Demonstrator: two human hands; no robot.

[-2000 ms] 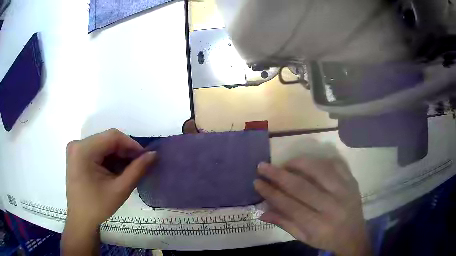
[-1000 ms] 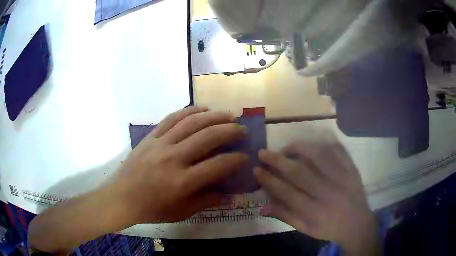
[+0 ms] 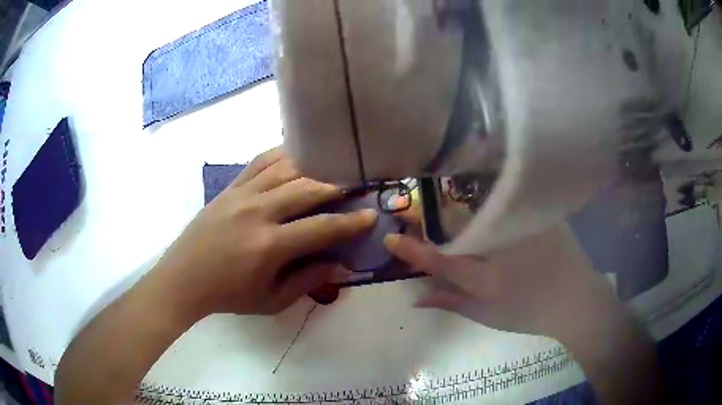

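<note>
A dark grey-navy flap piece point(image 3: 366, 241) lies on the machine bed beside the needle area, mostly covered by my hands. Its far left corner shows beyond my left hand. My left hand point(image 3: 273, 233) lies flat on it, fingertips near the wire finger guard point(image 3: 394, 197). My right hand point(image 3: 507, 277) is partly behind the pale frame; its fingertips touch the piece's right edge. The sewing machine head point(image 3: 388, 87) hides the needle and the far edge of the piece.
A dark navy stack point(image 3: 47, 188) lies at far left. A lighter grey-blue sewn flap point(image 3: 207, 67) lies at upper left. Another grey-navy stack point(image 3: 625, 229) is right of the head. A brown bed-corner piece point(image 3: 323, 293) and a loose thread point(image 3: 293, 338) are in front of my left hand.
The flap piece and both hands have moved from the table's front area to under the machine head. My left hand now lies flat on the piece instead of pinching its edge. The view has shifted closer.
</note>
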